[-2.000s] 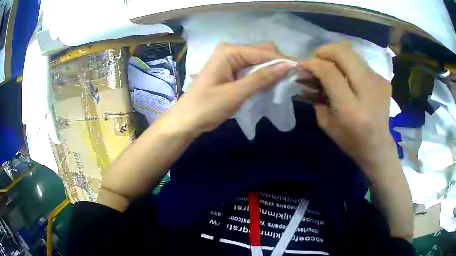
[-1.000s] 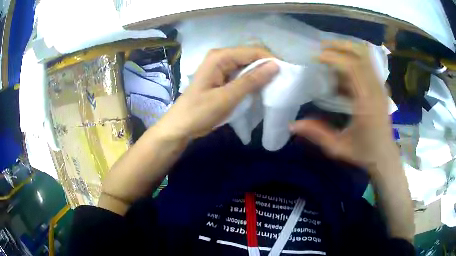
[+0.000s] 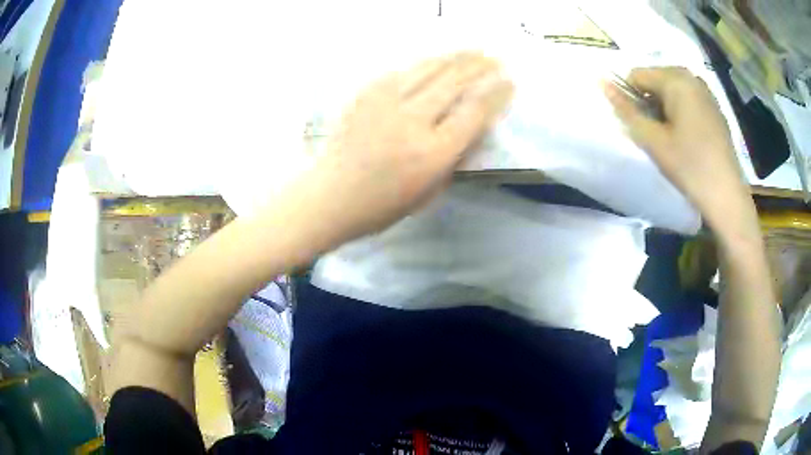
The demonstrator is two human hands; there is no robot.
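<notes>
My left hand is blurred, palm down over the bright white table, fingers close together. I cannot tell whether it holds anything. My right hand is curled at the right of the table around what look like thread snips, whose thin pointed tip shows at the fingers. A white cloth piece lies between the hands and drapes over the front table edge at the right. Glare hides its outline on the table.
White cloth lies across my lap below the table edge. A taped cardboard box and bundled greyish-white pieces are at the left. White and blue cloth is at lower right. A dark object is at far right.
My view has tilted up to the table. Both hands have moved from above my lap to the table and are apart. The small folded white piece no longer shows in my left fingers.
</notes>
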